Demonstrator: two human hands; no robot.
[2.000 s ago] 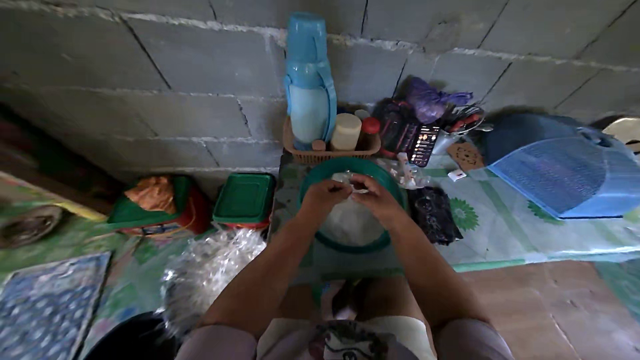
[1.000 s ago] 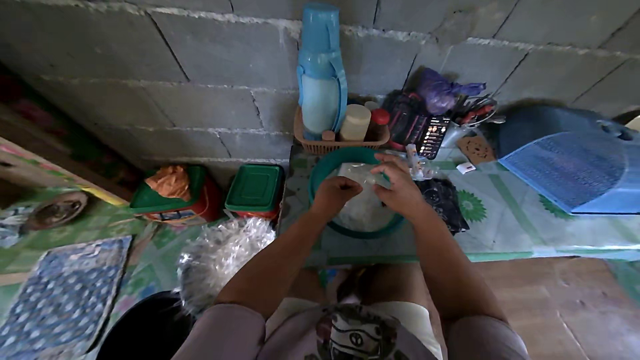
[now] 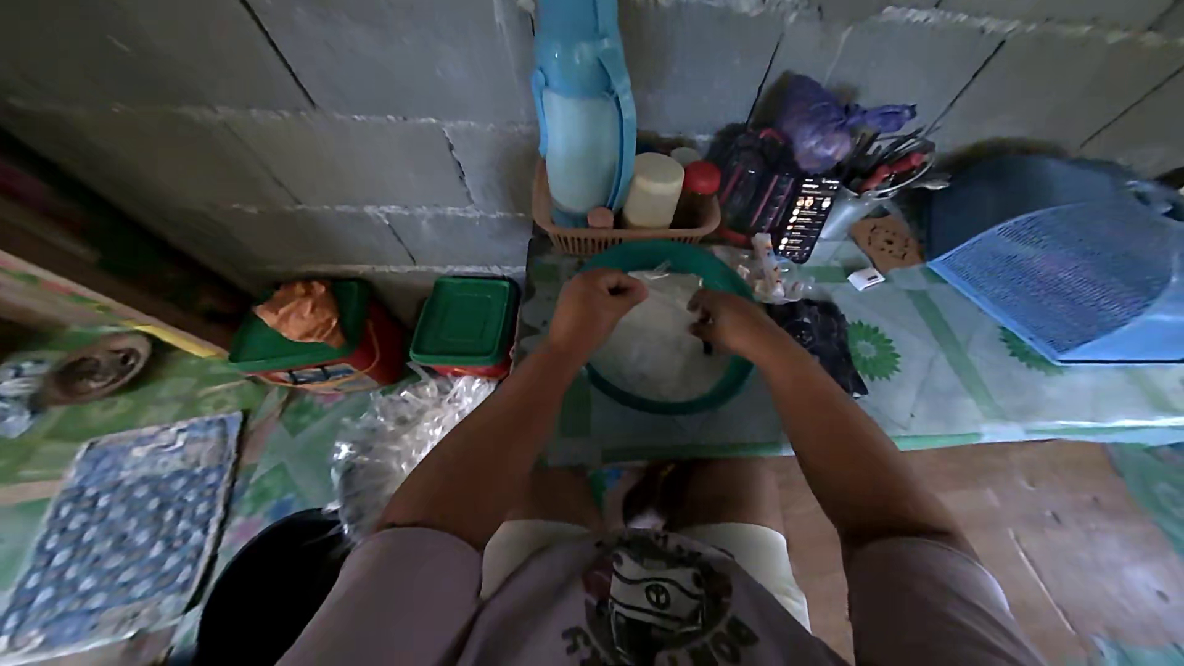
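A round green basin (image 3: 668, 403) stands on the table near its left end, with whitish contents (image 3: 659, 356) inside. Over the basin's left rim, my left hand (image 3: 595, 307) is closed on the edge of a clear plastic bag (image 3: 664, 282). My right hand (image 3: 731, 322) is over the basin's right side, its fingers curled at the other side of the plastic. A small dark thing shows under those fingers. How firmly the right fingers grip the plastic is not clear.
Behind the basin, a tan basket (image 3: 587, 242) holds a blue thermos (image 3: 581, 120) and jars. To the right are a lit phone (image 3: 807, 218), a black plastic packet (image 3: 819, 342) and a blue mesh cover (image 3: 1082, 277). Green-lidded buckets (image 3: 465, 319) stand at the left.
My hands were close together over the basin and have moved apart, with the plastic between them. The view has shifted a little.
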